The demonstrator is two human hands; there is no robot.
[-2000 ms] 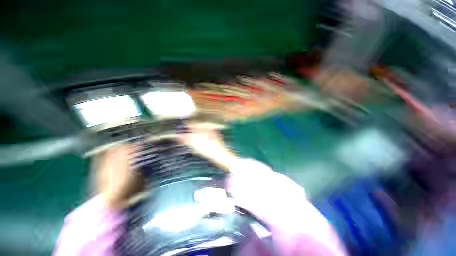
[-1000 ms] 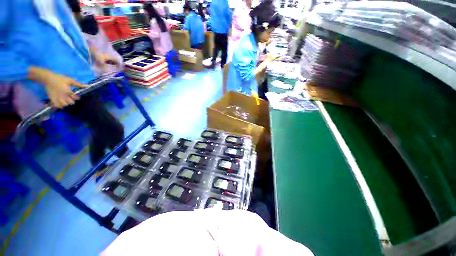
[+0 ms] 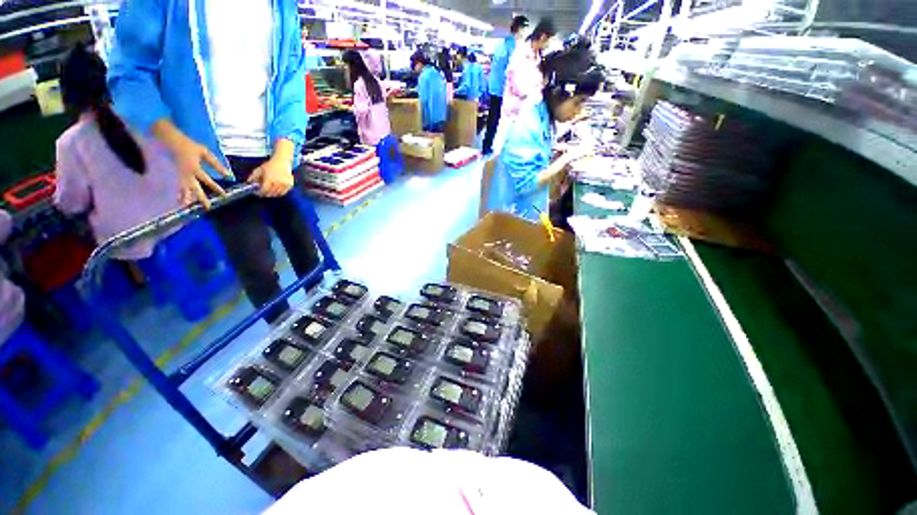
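Stacked phone trays [image 3: 518,352] of clear plastic stand on a trolley [image 3: 171,387] with a dark blue tubular frame, directly in front of me. Several closed flip phones [image 3: 368,400], dark with small pale windows, lie in rows in the top tray. A pale, overexposed sleeve or shoulder [image 3: 432,488] fills the bottom centre and hides the tray's near edge. Neither of my hands is in view.
A person in blue [image 3: 277,91] grips the trolley handle at the left. A cardboard box [image 3: 473,270] stands beyond the trays. The green bench [image 3: 664,372] runs along the right, with stacked trays [image 3: 694,161] farther back. Blue stools [image 3: 40,377] stand left.
The view has shifted, so the trays and bench sit lower and farther right. The person at the trolley now shows with both hands on its handle. My hands, visible two seconds ago, are out of view.
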